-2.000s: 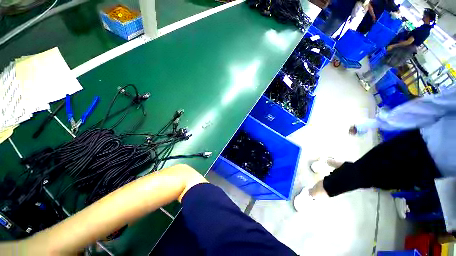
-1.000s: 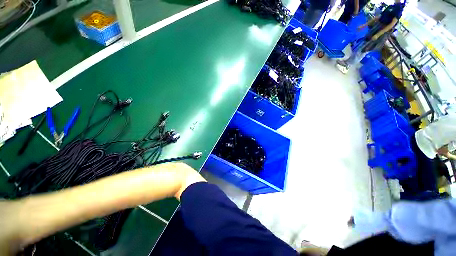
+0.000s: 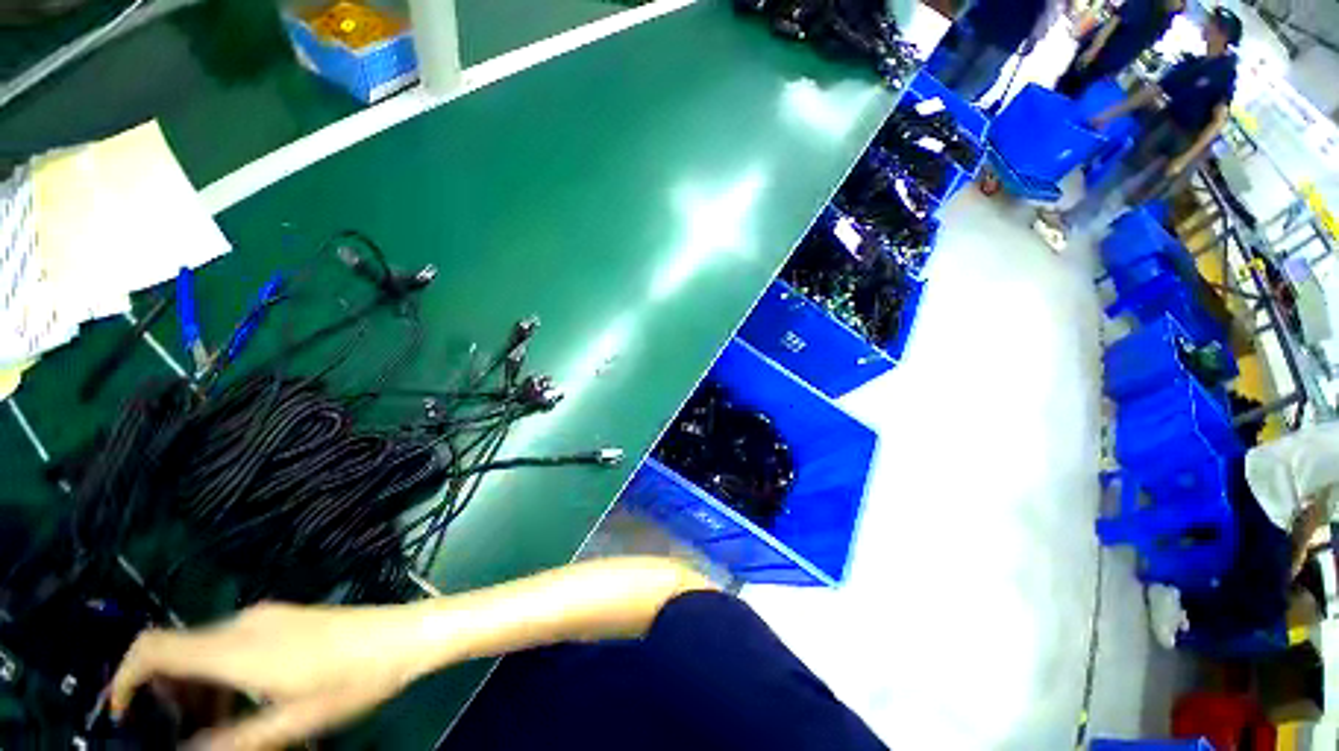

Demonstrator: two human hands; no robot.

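A large bundle of black cables [image 3: 294,455] lies on the green bench mat, its metallic plug ends [image 3: 536,392] fanned out to the right. Dark parts [image 3: 74,631] with small metallic spots lie at the lower left. My right hand [image 3: 279,668], bare and blurred, is over the mat at the lower left, beside these parts. Its fingers are apart and I see nothing held in them; contact with the parts cannot be told. Blue-handled cutters [image 3: 210,345] lie open above the bundle, touching or close to it. My left hand is out of the picture.
Papers [image 3: 125,220] lie at the left. A small blue and white box [image 3: 353,52] stands behind the bench rail. Another black cable heap [image 3: 830,33] is at the far end. Blue bins [image 3: 837,499] with black parts stand below the bench edge. People [image 3: 1189,110] are at the upper right.
My right hand has come into view at the lower left, and its forearm sits lower. The view swung left-right and back. The person in light blue sleeves has left the picture.
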